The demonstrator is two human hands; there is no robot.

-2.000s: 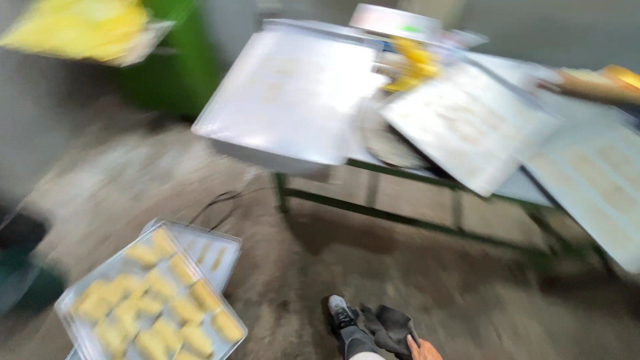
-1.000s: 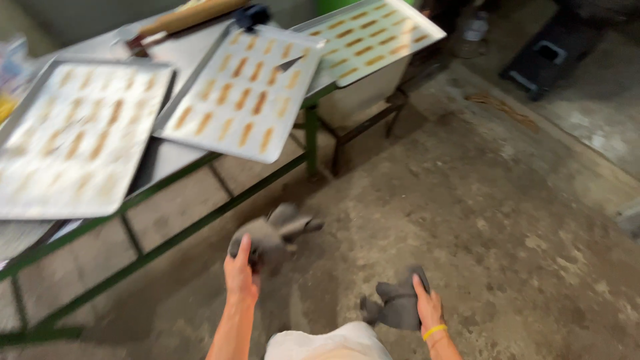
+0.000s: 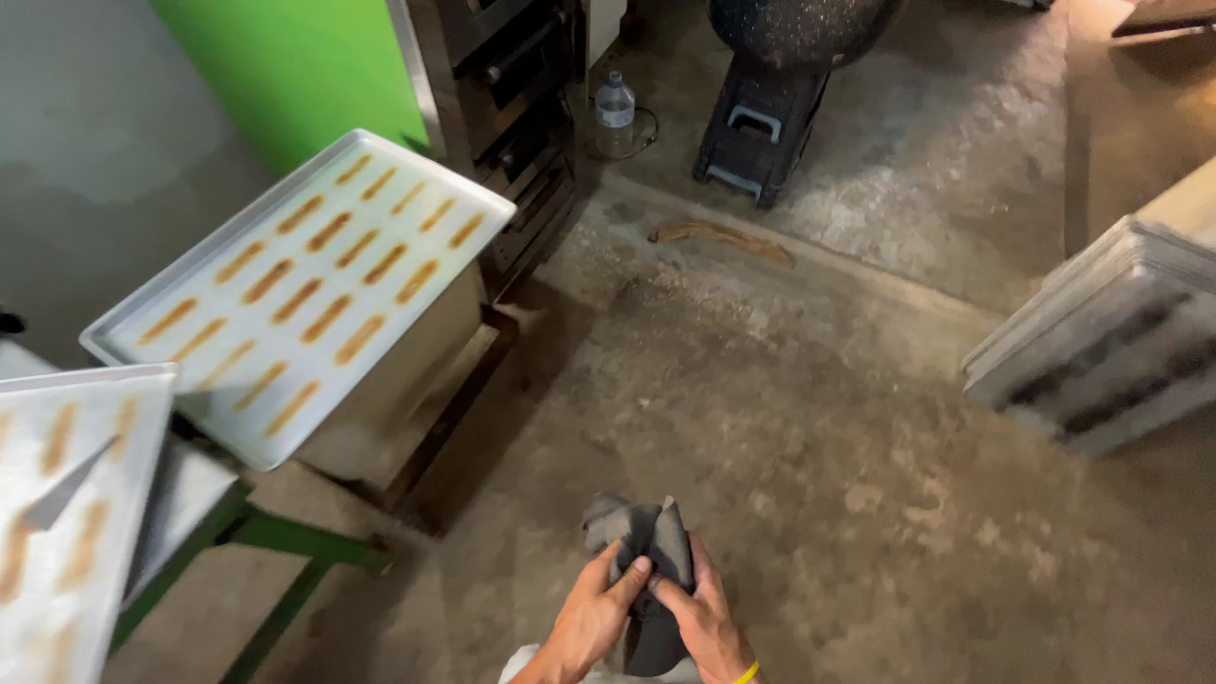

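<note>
Low in the centre, my left hand and my right hand are close together, both gripping dark grey fabric gloves. My thumbs press on the bunched cloth, and its lower part hangs between my wrists. A yellow band circles my right wrist. Off to the left is a metal baking tray with rows of brown oblong marks on its pale lining. A second marked tray, cut by the left edge, carries a thin pointed grey piece, perhaps a blade.
A green-framed table stands at lower left. Behind the tray are a green panel and a dark metal rack or oven. A plastic bottle, a black wheeled case and a brown strip are on the floor. Stacked trays stand at right.
My hands, apart with grey cloth in each one second ago, have come together on the cloth. The view has swung right.
</note>
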